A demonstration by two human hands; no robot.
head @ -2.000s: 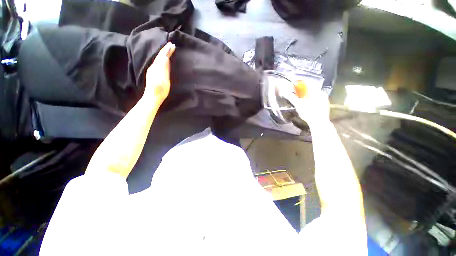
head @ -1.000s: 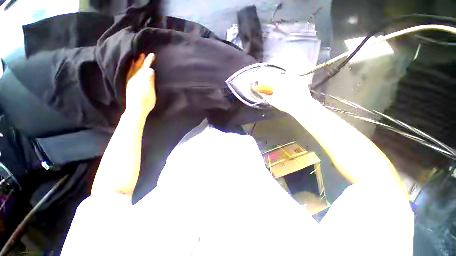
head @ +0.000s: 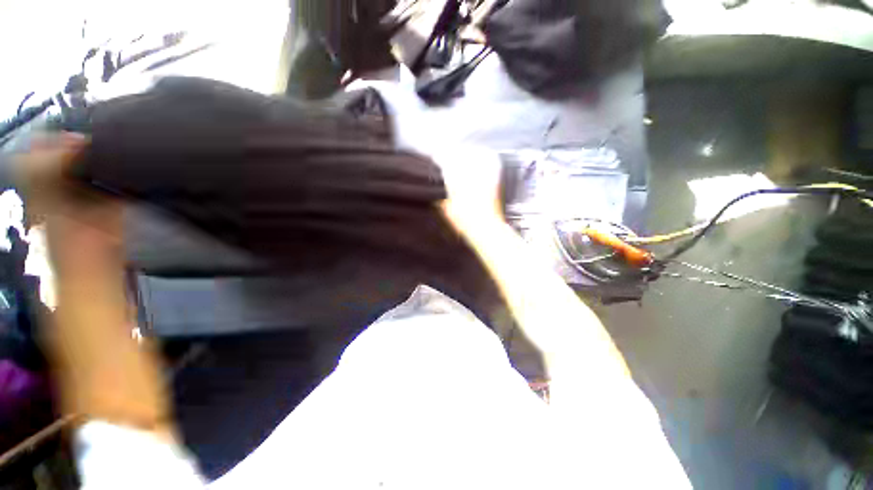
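A dark garment lies stretched over the padded pressing form, blurred by motion. My left hand is at the garment's far left end, strongly blurred; its fingers cannot be made out. My right hand is at the garment's right end, washed out by glare, so its grip cannot be told. The steam iron with its orange-brown handle stands on the wire-looped rest at the table's right, out of my hands.
Folded grey cloth lies behind the iron. A crumpled black heap is at the table's far side. A hose and thin cables run right from the iron. A black garment stack is at the right.
My right hand has let go of the iron, now on its rest, and moved left to the garment's right end. My left hand has moved far left along the garment.
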